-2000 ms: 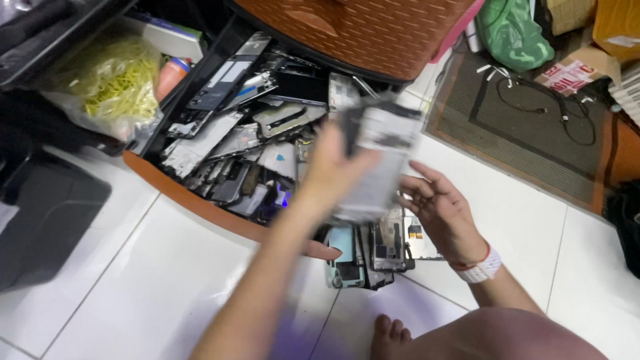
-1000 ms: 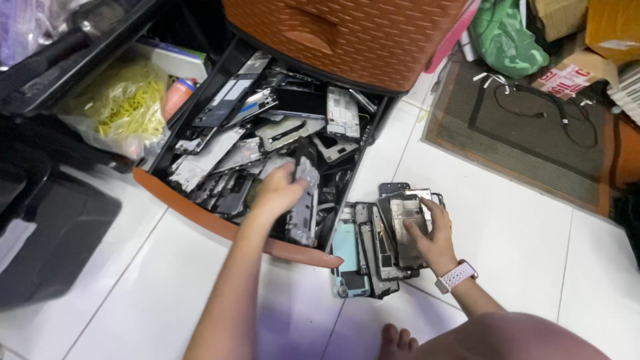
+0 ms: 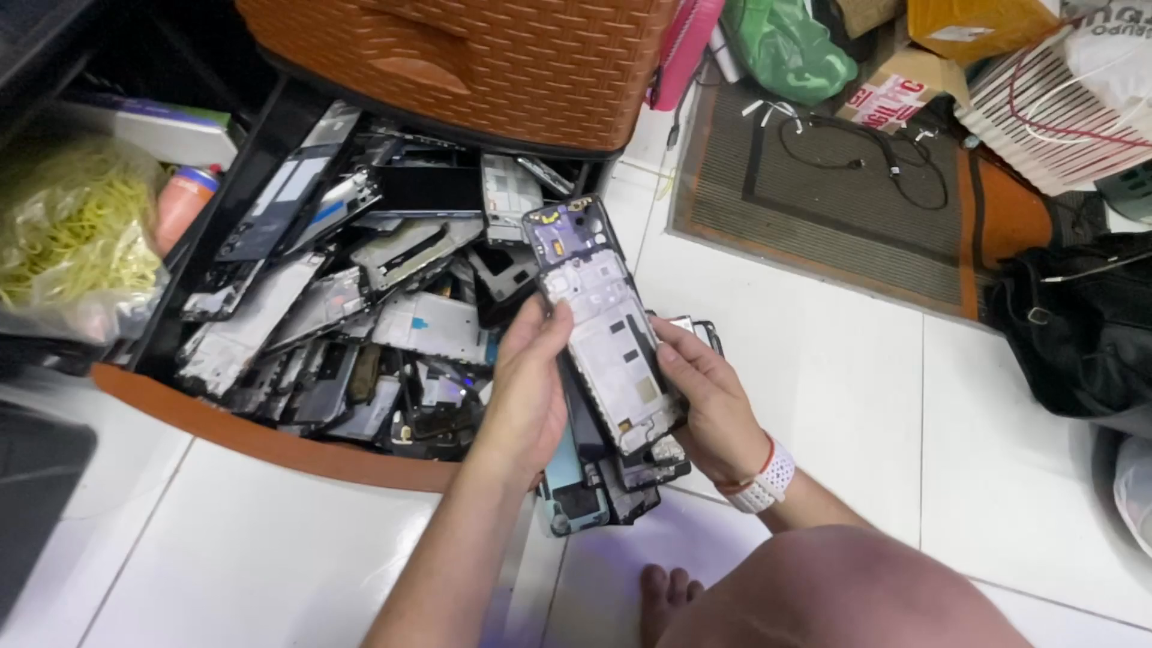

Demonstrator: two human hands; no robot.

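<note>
Between my left hand (image 3: 531, 387) and my right hand (image 3: 715, 405) is a phone mid-frame (image 3: 616, 346), its silvery inner side facing up, its top end tilted away to the left. My fingers grip its long edges; a darker phone part shows just beneath it, and whether that is held too I cannot tell. Below lie several phone frames on the tiles, one with a light blue housing (image 3: 565, 490), partly hidden by my hands. The open drawer (image 3: 270, 450) on the left holds a heap of phone frames and screens (image 3: 432, 328).
The woven-pattern brown drawer unit (image 3: 540, 72) stands behind the open drawer. At left are a bag of yellow rubber bands (image 3: 81, 234) and an orange can (image 3: 184, 211). A doormat (image 3: 837, 198) with cables, a green bag (image 3: 792, 54) and a black bag (image 3: 1080, 324) lie right. My knee is at the bottom.
A second ago my left hand was at a frame over the drawer and my right hand at the frames on the floor. Now both hands are together around a phone frame beside the drawer.
</note>
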